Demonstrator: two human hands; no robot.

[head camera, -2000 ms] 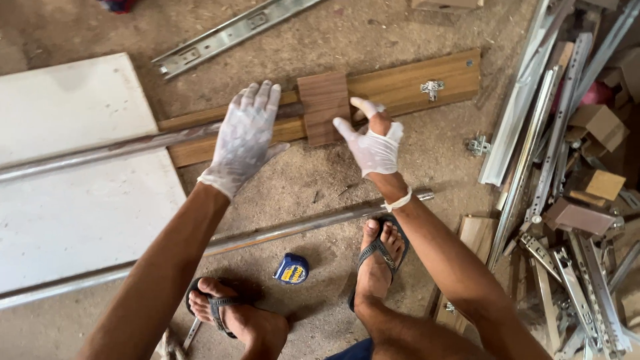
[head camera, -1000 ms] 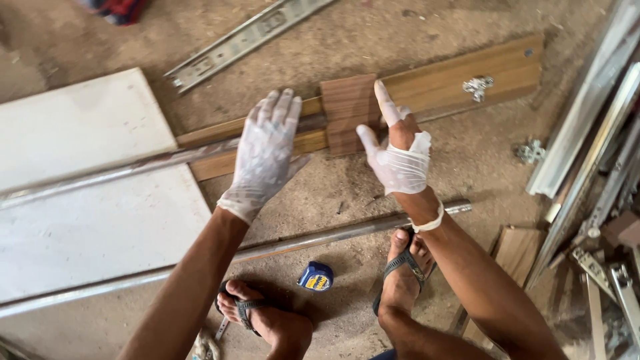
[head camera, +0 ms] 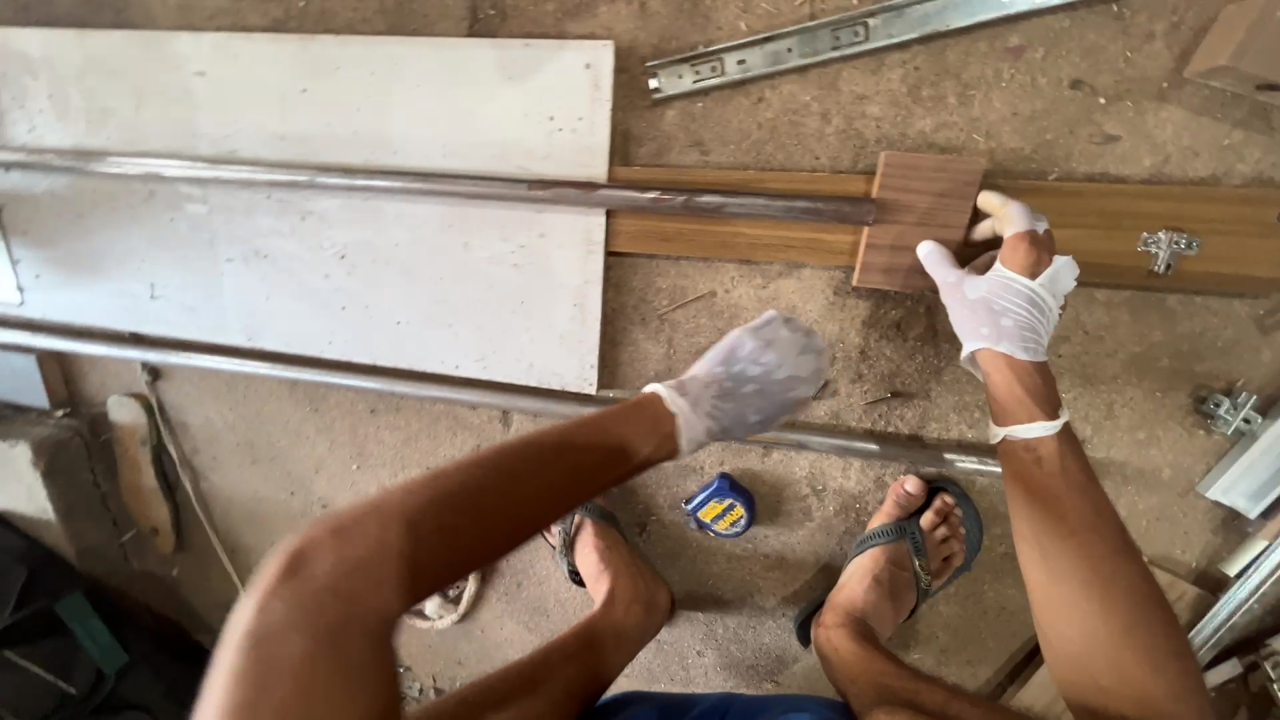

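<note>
My right hand (head camera: 1005, 285), in a torn white glove, touches the right side of a small brown wooden block (head camera: 917, 222), thumb on its face and fingers at its edge. A metal pipe (head camera: 400, 184) runs from the left over a white board (head camera: 300, 270), its end against or on the block. Beneath pipe and block lies a long wooden plank (head camera: 1090, 215) bearing a metal hinge (head camera: 1167, 250). My left hand (head camera: 752, 372), gloved and blurred, is above a second metal pipe (head camera: 420, 387), below the first; whether its fingers are closed does not show.
A blue tape measure (head camera: 722, 505) lies on the floor between my sandaled feet. A metal drawer slide (head camera: 850, 42) is above the plank. Another hinge (head camera: 1230, 410) and metal profiles (head camera: 1250, 465) sit at the right. A loose sandal or sole (head camera: 143, 470) lies at the lower left.
My left hand has left the upper pipe beside the block and moved down toward the lower pipe. My right hand remains at the block. The view has shifted and turned.
</note>
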